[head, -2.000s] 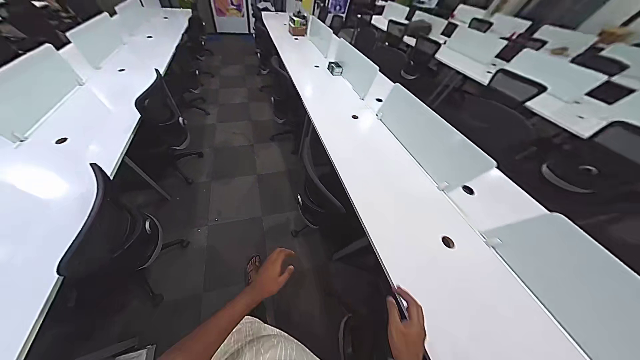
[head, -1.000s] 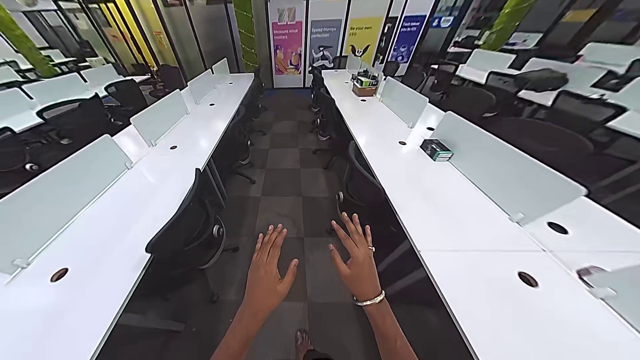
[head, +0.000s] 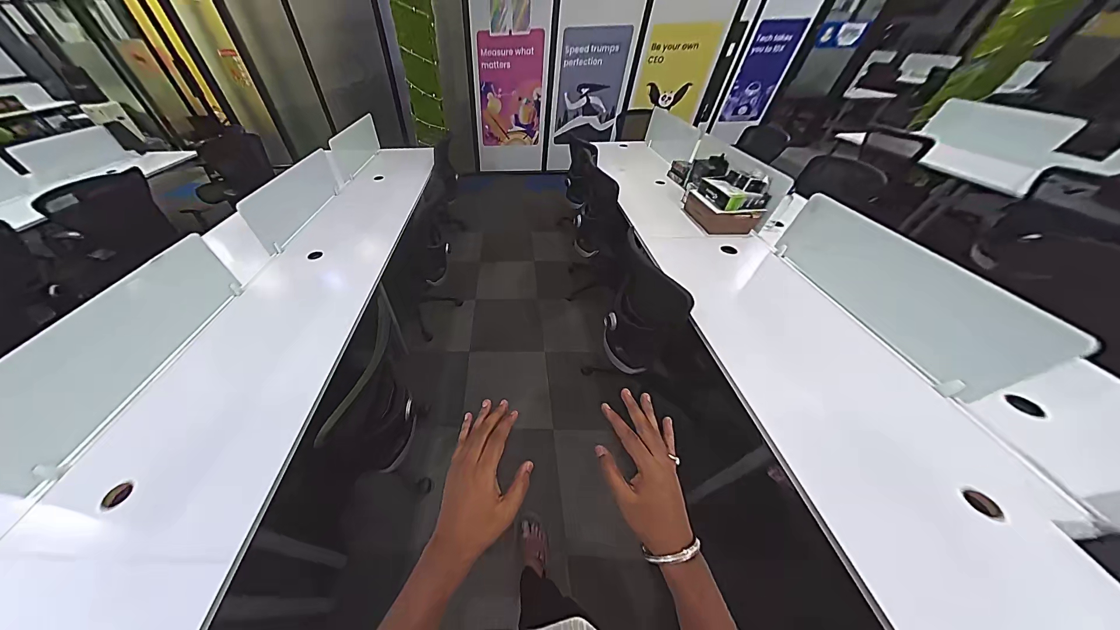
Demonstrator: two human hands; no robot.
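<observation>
Over the carpeted aisle, my left hand [head: 481, 477] is held out with its fingers apart and nothing in it. Beside it on the right, my right hand [head: 646, 477] is also spread and holds nothing; it wears a ring and a silver-coloured bracelet [head: 672, 553]. The hands do not touch each other or any furniture. White desks [head: 262, 350] run along the left, and another white desk row [head: 787, 367] runs along the right. A brown box [head: 722, 219] filled with small packages stands farther up the right row.
Black mesh office chairs [head: 647, 306] line the right side of the aisle, and a chair [head: 372, 411] stands close on the left. Frosted partitions [head: 927, 297] divide the desks. Dark checkered carpet [head: 507, 324] leads to panels with posters [head: 512, 87] at the far end.
The view has moved forward along the aisle; the brown box appears nearer. My right hand, at the right desk's edge two seconds ago, is now over the aisle beside my left.
</observation>
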